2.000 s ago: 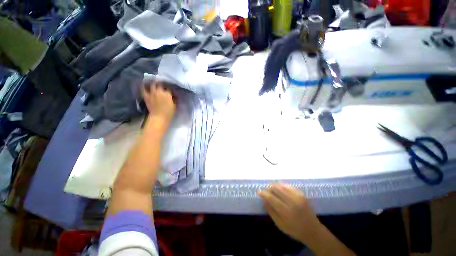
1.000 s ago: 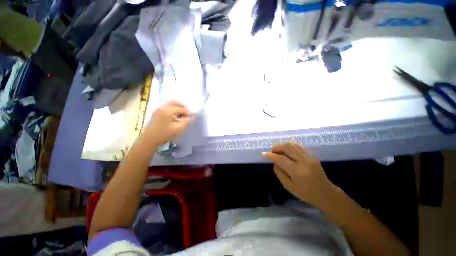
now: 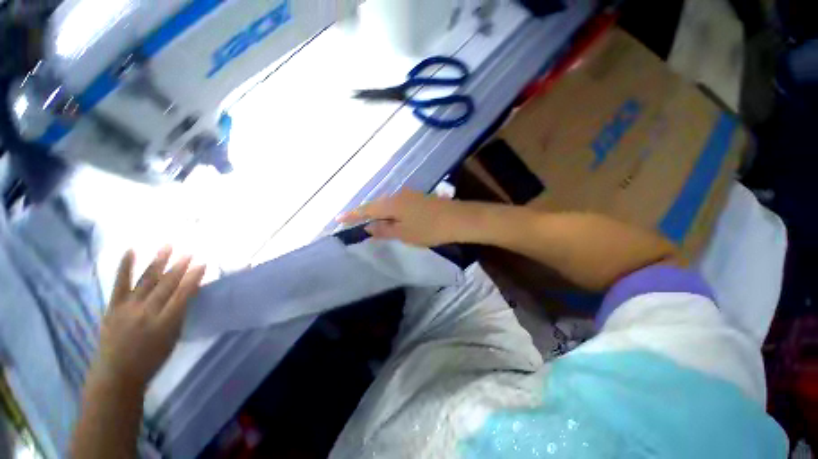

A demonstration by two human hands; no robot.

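Note:
A pale grey cut panel (image 3: 278,289) lies as a long strip along the table's front edge; a small dark part shows at its right end, and a corner hangs over the edge. My left hand (image 3: 148,314) lies flat with fingers spread at the panel's left end, holding nothing between them. My right hand (image 3: 399,220) has its fingers closed on the panel's right end, at the dark part. The sewing machine (image 3: 161,99) stands beyond, its needle area (image 3: 179,166) bright and blurred.
Blue-handled scissors (image 3: 437,92) lie on the table, right of the machine's needle area. More pale layered fabric (image 3: 45,296) lies at far left. A JACK cardboard box (image 3: 619,134) stands at right, beyond the grey table edge (image 3: 502,76).
The view has swung right and tilted. The panel now lies between my hands along the front edge. My right hand has closed on its right end; my left hand's fingers have spread.

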